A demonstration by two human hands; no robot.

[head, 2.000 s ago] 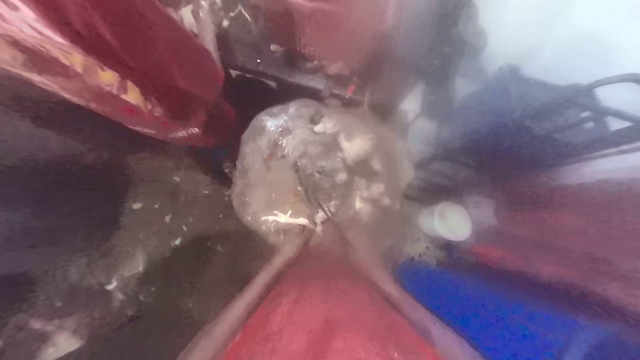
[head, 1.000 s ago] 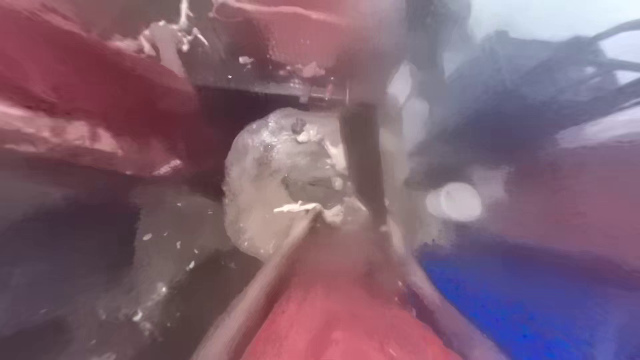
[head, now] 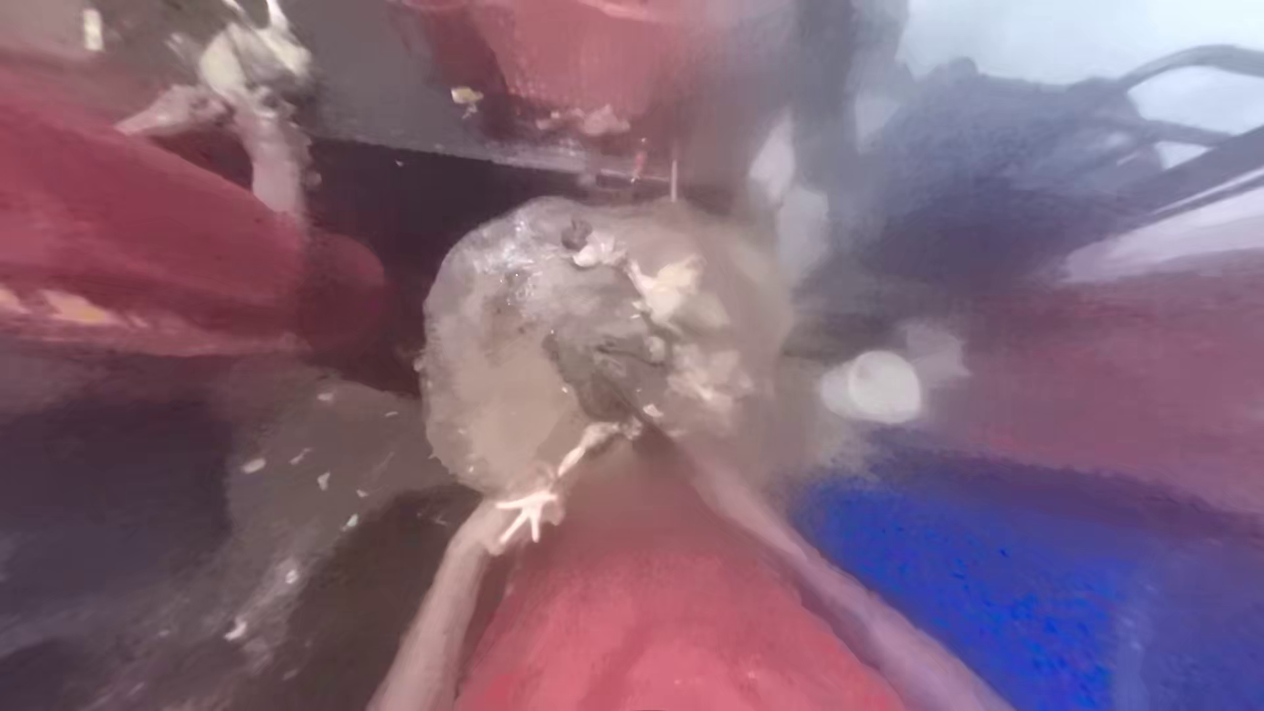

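A round, pale chopping block (head: 494,385) with a wet, worn top stands in the middle of the head view. My left hand (head: 504,523) is at its near left edge, touching or close to a pale piece that looks like a bird's foot (head: 533,509); its fingers are too blurred to make out. From the lower right my right hand (head: 681,459) reaches the near side of the block. A thin dark shape (head: 602,380), possibly a blade, lies beyond it; the grip is unclear. Pale scraps (head: 681,291) lie on the block's right half.
At upper left, more pale pieces (head: 252,64) lie on a dark surface beside a long red shape (head: 148,217). Another red form (head: 592,59) is at the top. A white round object (head: 884,385) and a blue surface (head: 968,573) are on the right. Scraps litter the left floor.
My left hand and the pale foot-like piece have moved toward the block's near left edge. The broad dark upright shape seen over the block one second ago no longer stands there.
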